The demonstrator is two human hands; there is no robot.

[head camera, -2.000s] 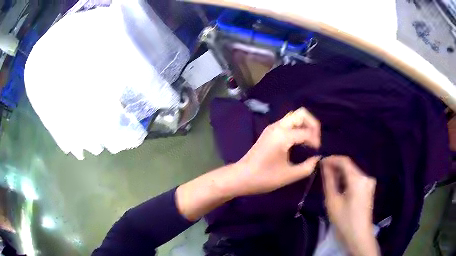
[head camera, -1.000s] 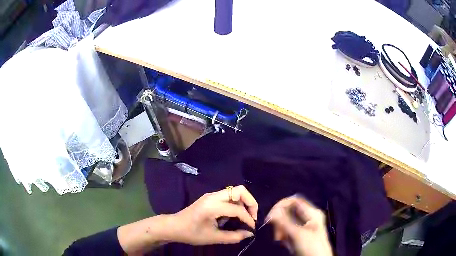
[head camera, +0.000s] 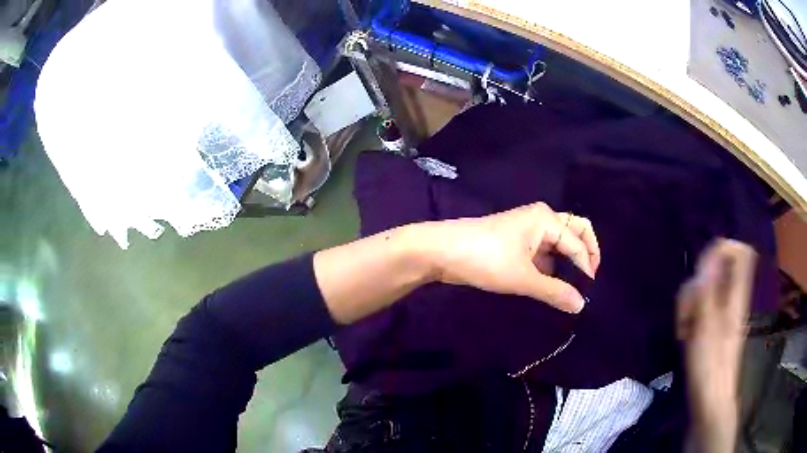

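Observation:
A dark purple garment (head camera: 495, 327) lies across the lap and up against the table edge. My left hand (head camera: 522, 252) is over its middle, with thumb and fingertips pinching a bit of the cloth. A pale stitched line (head camera: 544, 356) runs on the cloth below my left thumb. A pale striped lining (head camera: 597, 418) shows at the bottom. My right hand (head camera: 721, 296) is at the right, apart from the left and blurred. I cannot tell what it holds. No needle can be made out.
A white table (head camera: 619, 35) with a wooden edge curves along the top right. A grey sheet (head camera: 717, 66) on it bears small dark and bluish bits. White lace-edged cloth (head camera: 133, 115) drapes at the left. A metal frame (head camera: 389, 84) with a blue part stands beyond the garment, above green floor (head camera: 177, 292).
My right hand has moved away from my left, out to the right. My left hand still pinches the cloth. The view has shifted, with less of the tabletop showing than a second ago.

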